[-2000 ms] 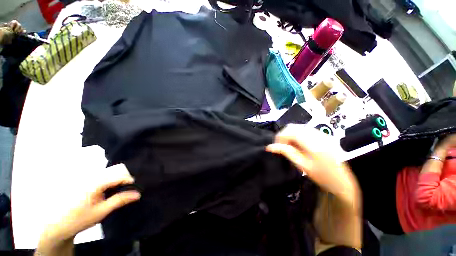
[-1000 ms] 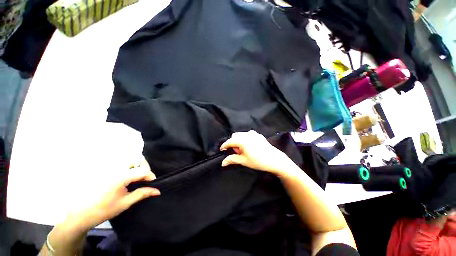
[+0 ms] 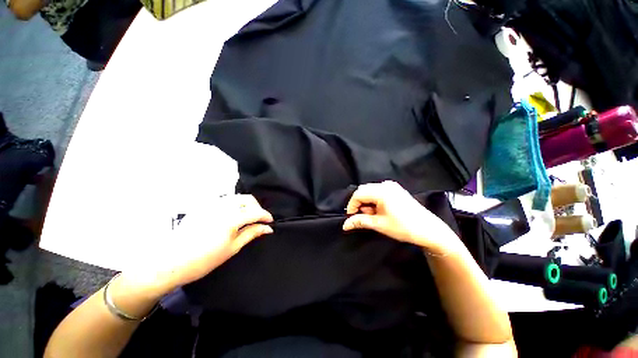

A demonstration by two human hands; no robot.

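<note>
A large black garment lies over the white table and down to my lap. A thin folded edge runs between my hands. My left hand pinches the left end of this edge between thumb and fingers. My right hand pinches it a short way to the right. The edge is held fairly straight and level. No needle or thread can be made out at my fingertips.
The white table curves at the left. At right are a teal pouch, a pink bottle, tan spools and black thread cones with green rings. A striped pouch is cut off at the top. Black cloth lies upper right.
My left hand, apart from the cloth two seconds ago, took hold of the folded edge. My hands have since come closer together. The view has shifted, so the table things appear further right.
</note>
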